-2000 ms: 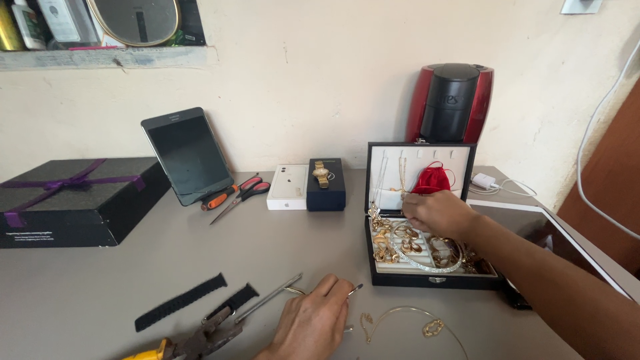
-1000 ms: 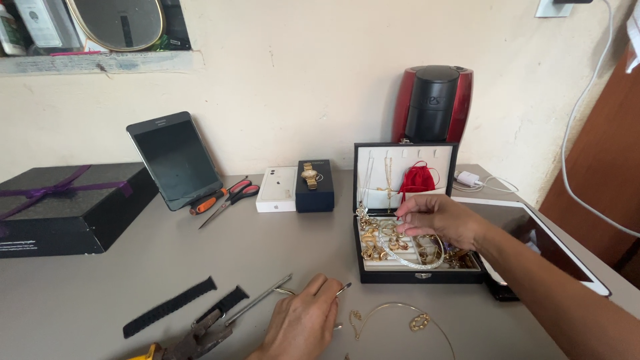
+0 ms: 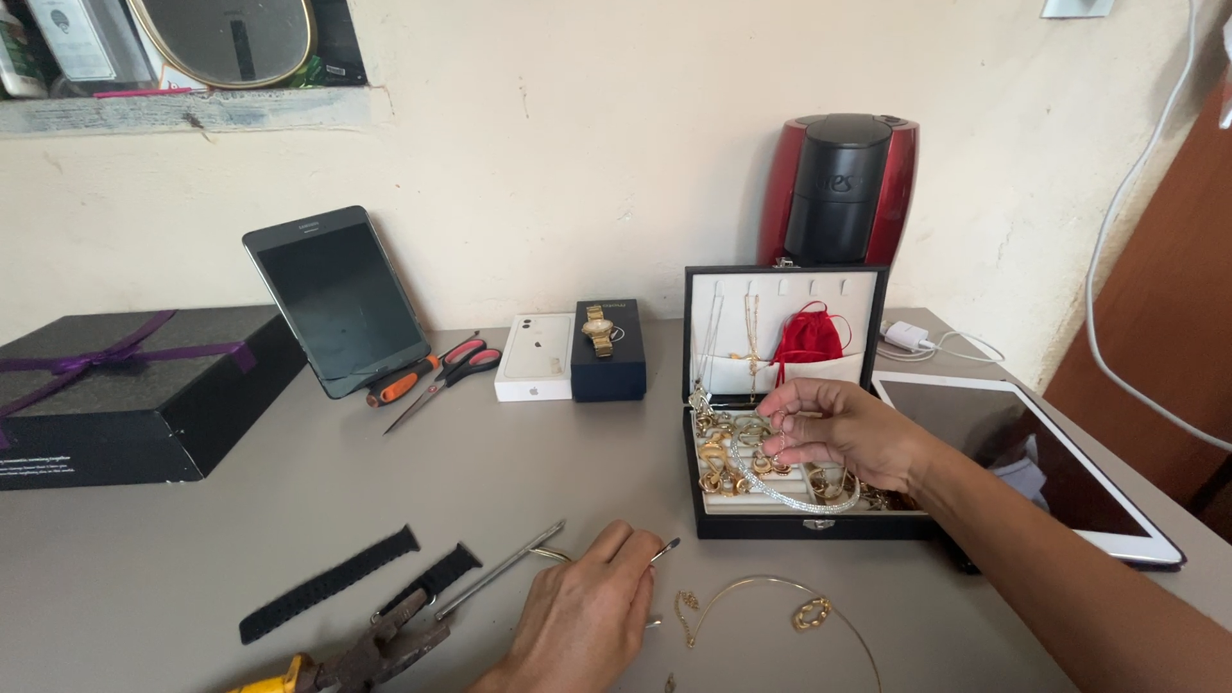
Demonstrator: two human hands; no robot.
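Note:
My right hand (image 3: 847,433) is over the open black jewelry box (image 3: 818,526), its fingertips pinching a thin, fine piece of jewelry. Rings, earrings and a sparkling silver-coloured necklace (image 3: 794,502) lie in the box below. A red drawstring pouch (image 3: 810,335) and hanging chains (image 3: 752,332) are against the lid. My left hand (image 3: 587,602) rests on the table, closed around a slim metal tool with a dark tip (image 3: 666,550); its kind is hidden. A gold-coloured necklace (image 3: 770,579) and a gold-coloured ring-like piece (image 3: 811,613) lie to its right.
Yellow-handled pliers (image 3: 371,654), a metal rod (image 3: 500,570) and black watch straps (image 3: 329,584) lie at left. Behind are scissors (image 3: 448,373), a screwdriver (image 3: 404,380), a tablet (image 3: 337,298), a gold-coloured watch (image 3: 598,330) on a box, and a coffee machine (image 3: 842,192). A white-framed tablet (image 3: 1020,462) lies right.
My right hand has lifted a little from the lid's lower edge and now has a fine piece between its fingertips. My left hand has stayed on the table.

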